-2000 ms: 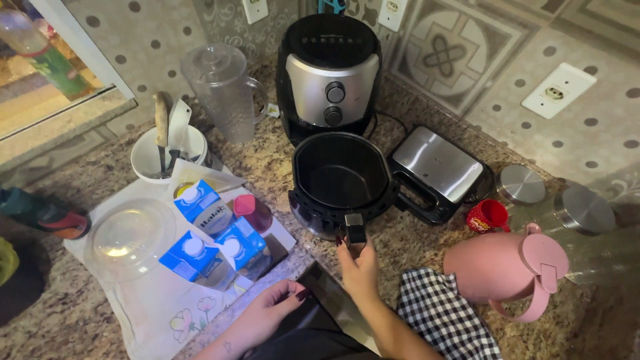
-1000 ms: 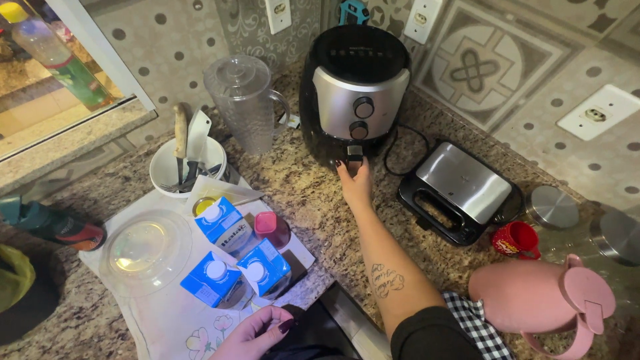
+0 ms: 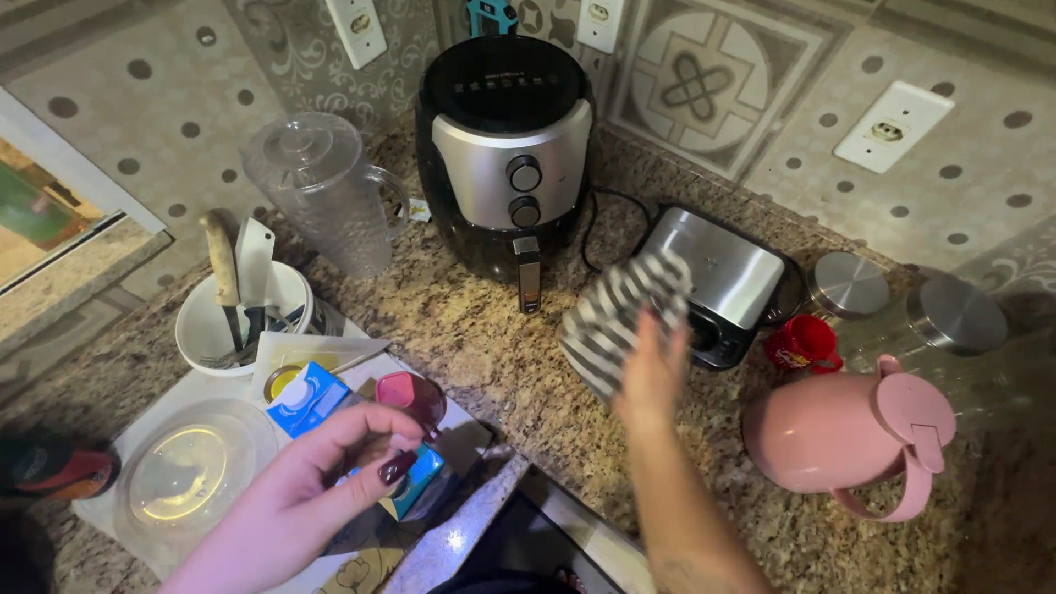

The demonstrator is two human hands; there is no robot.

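Observation:
My right hand [image 3: 652,363] holds a black-and-white checked cloth [image 3: 623,318], blurred by motion, over the granite worktop and against the left side of a steel-topped sandwich press [image 3: 718,264]. My left hand [image 3: 342,478] is raised with fingers curved and holds nothing; it hangs over blue-and-white cartons [image 3: 312,399] and partly hides them. Behind both hands stands a black and silver air fryer [image 3: 511,157], its basket pushed in and the basket handle [image 3: 528,276] facing me. A red-capped container [image 3: 412,400] stands just beyond my left fingertips.
A pink thermal jug [image 3: 825,429], a red mug [image 3: 802,342] and steel-lidded glass jars [image 3: 850,285] stand at right. At left are a clear pitcher [image 3: 318,190], a white tub with knives [image 3: 198,318], a clear plastic lid [image 3: 198,470] and a dark bottle [image 3: 66,470]. An open drawer [image 3: 569,528] lies below.
The air fryer basket, out on the worktop at first, is in the fryer. My right hand has let go of its handle and taken the checked cloth from beside the pink jug. My left hand has risen.

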